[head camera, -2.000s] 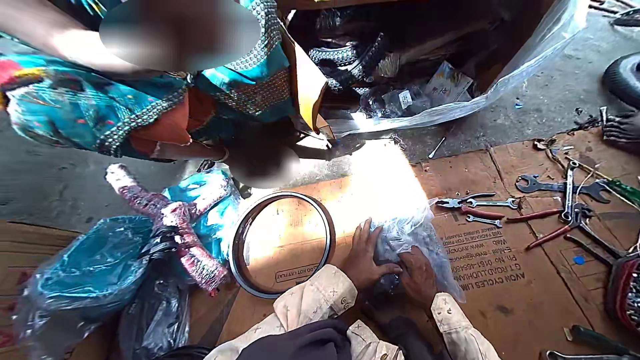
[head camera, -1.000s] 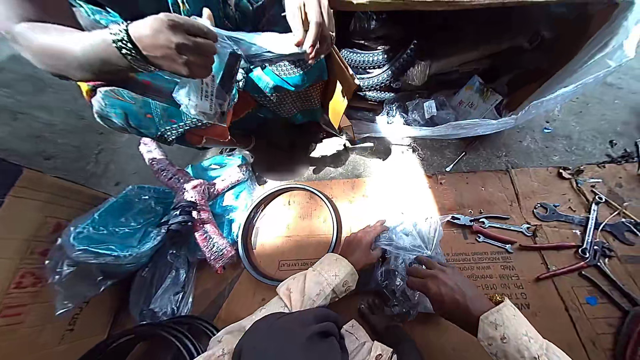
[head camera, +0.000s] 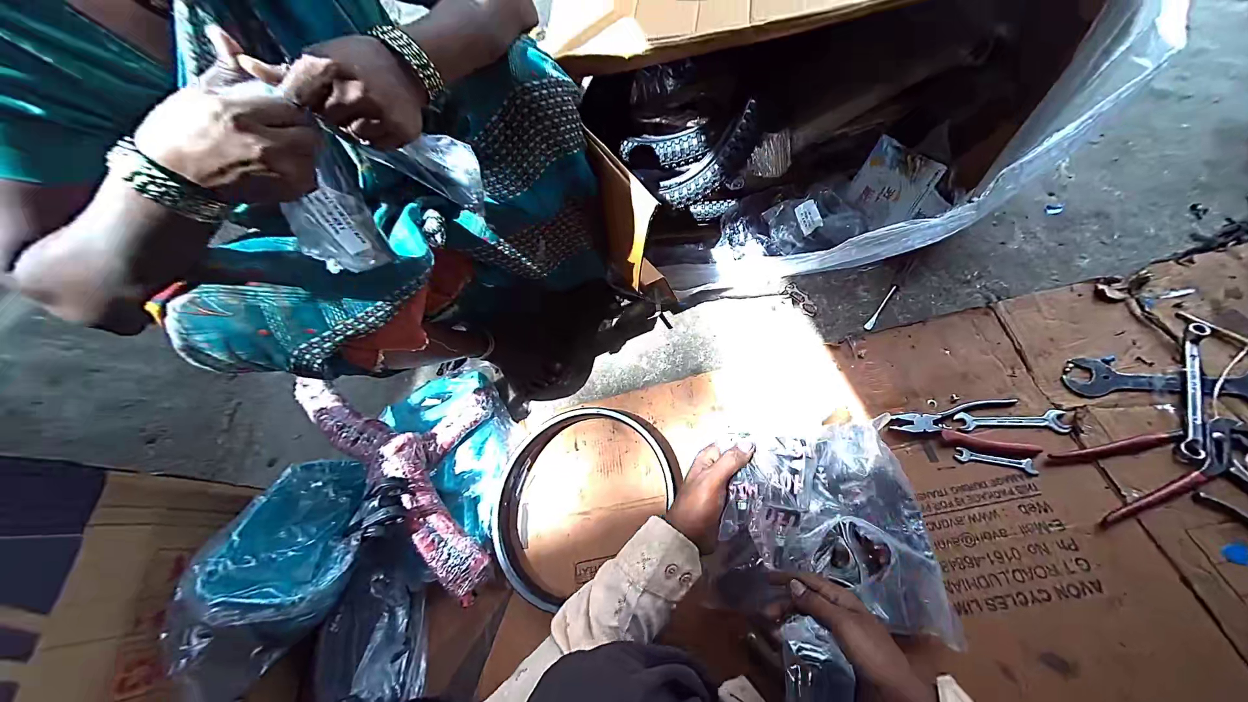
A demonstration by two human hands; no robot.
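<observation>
A clear plastic bag (head camera: pixel 877 526) of dark parts lies on the flattened cardboard (head camera: pixel 1033 526) in front of me. My left hand (head camera: pixel 710 487) grips its left edge, thumb on top. My right hand (head camera: pixel 838 609) is at the bag's lower side, fingers by a small dark packet (head camera: pixel 814 653); whether it grips anything is unclear. Left of my left hand lies a black wheel rim (head camera: pixel 509 507). Beyond it, a wrapped pink and white frame part (head camera: pixel 419 478) lies beside blue items in plastic (head camera: pixel 283 526).
Pliers (head camera: pixel 916 421), spanners (head camera: pixel 1014 421) and red-handled tools lie at right. A co-worker, upper left, holds a small plastic bag (head camera: pixel 341 219) in both hands. An open carton (head camera: pixel 634 224) with tyres (head camera: pixel 712 166) stands at the back, its plastic liner (head camera: pixel 936 234) hanging out.
The plastic bag under my hands is more spread out, and my left hand has moved to its left edge. The co-worker's hands have come together on the small bag.
</observation>
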